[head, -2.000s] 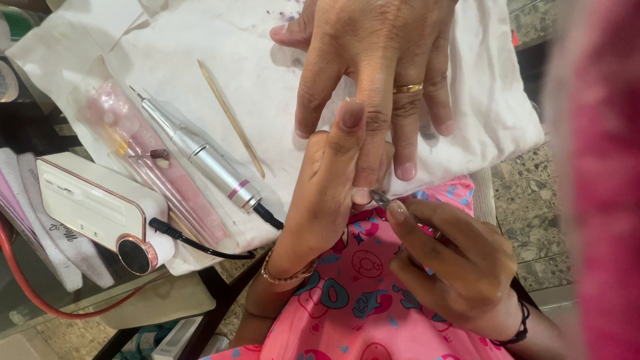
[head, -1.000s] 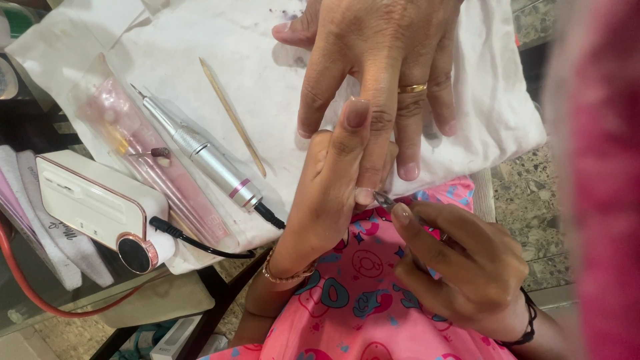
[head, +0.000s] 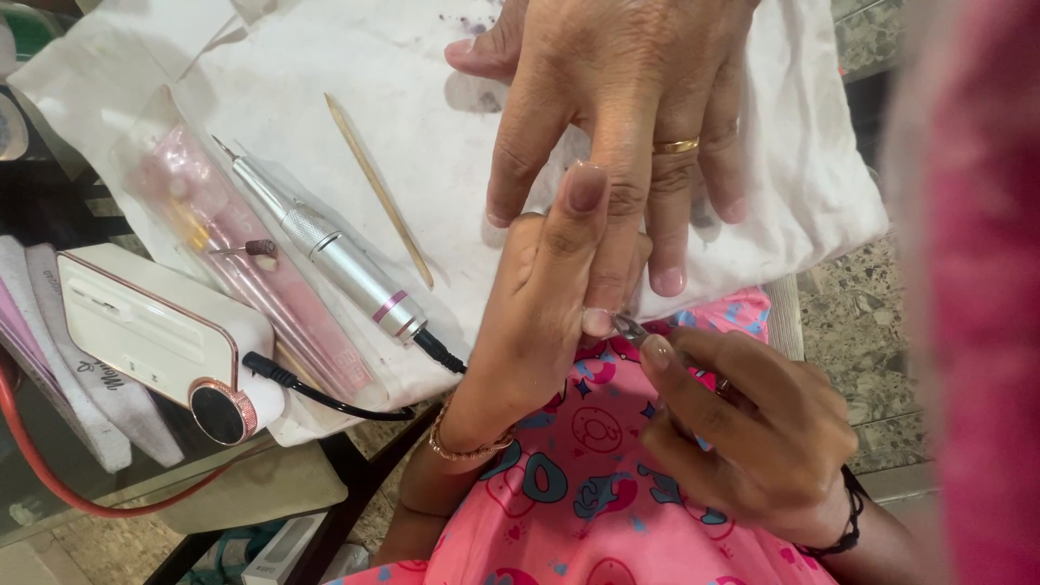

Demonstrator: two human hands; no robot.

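Note:
Another person's hand, with a gold ring, lies palm down on a white cloth. My left hand grips that hand's middle finger near its tip, with my thumb raised alongside it. In my right hand are metal cuticle nippers, mostly hidden by my fingers; their jaws touch the side of the middle finger's nail.
An electric nail drill handpiece, a wooden stick and a clear pink pouch lie left on the cloth. Beside them are a white drill control unit, a black cable, nail files and a red cord.

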